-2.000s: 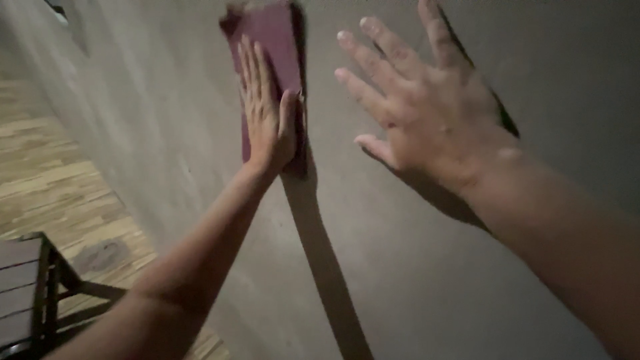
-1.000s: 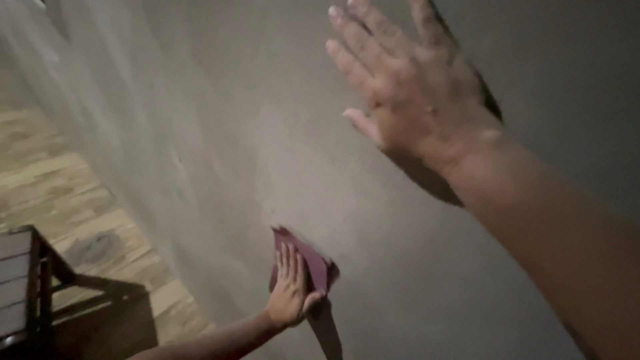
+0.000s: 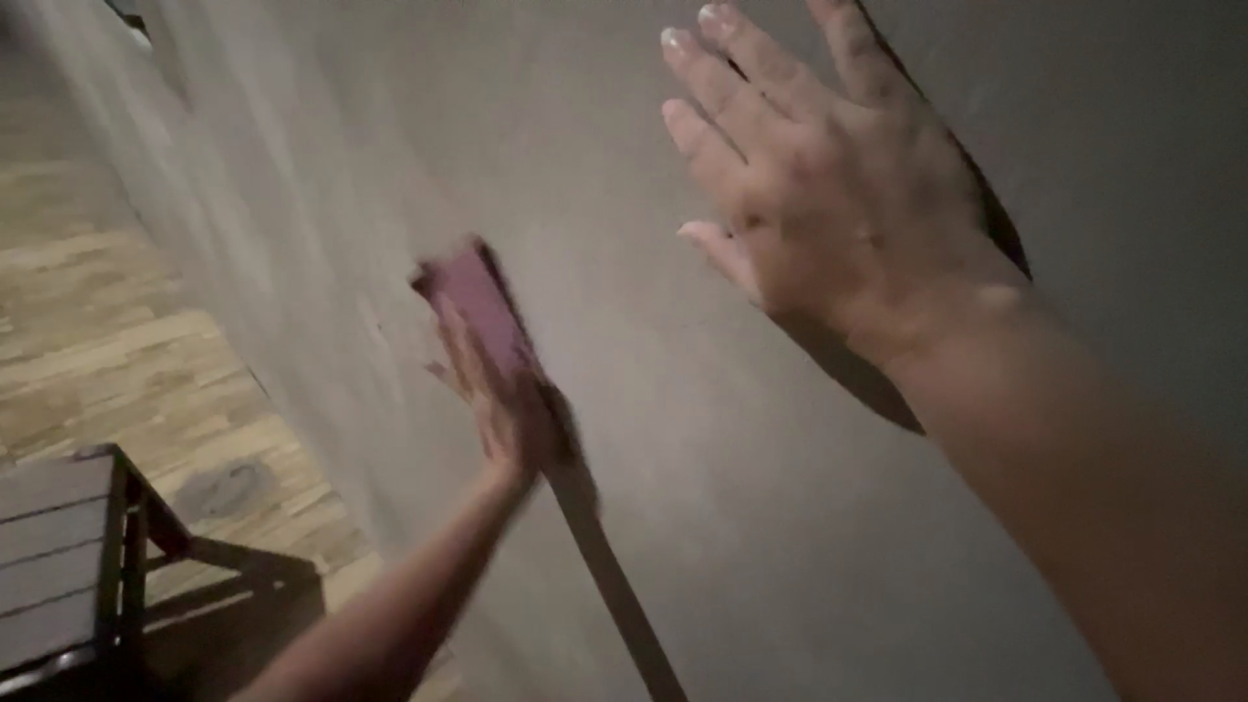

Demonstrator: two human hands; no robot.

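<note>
A purple-pink cloth (image 3: pixel 483 307) lies flat against the grey wall (image 3: pixel 604 546), left of the middle of the view. My left hand (image 3: pixel 497 400) presses on its lower part with the palm and outstretched fingers; hand and cloth are somewhat blurred. Higher and to the right, my right hand (image 3: pixel 838 185) rests against the same wall with its fingers spread and nothing in it. Both arms cast dark shadows on the wall. The palms and the underside of the cloth are hidden.
At the lower left stands a dark slatted stool or small table (image 3: pixel 58 546), its legs casting a shadow. Beneath it runs a wood-look floor (image 3: pixel 117 361) with a grey round patch (image 3: pixel 226 489). A dark object, too cut off to name, shows at the top left edge.
My left hand and the cloth went down the wall from high up, then came partway back up. The cloth looked bunched a second ago and is more spread out now. My right hand stays on the wall.
</note>
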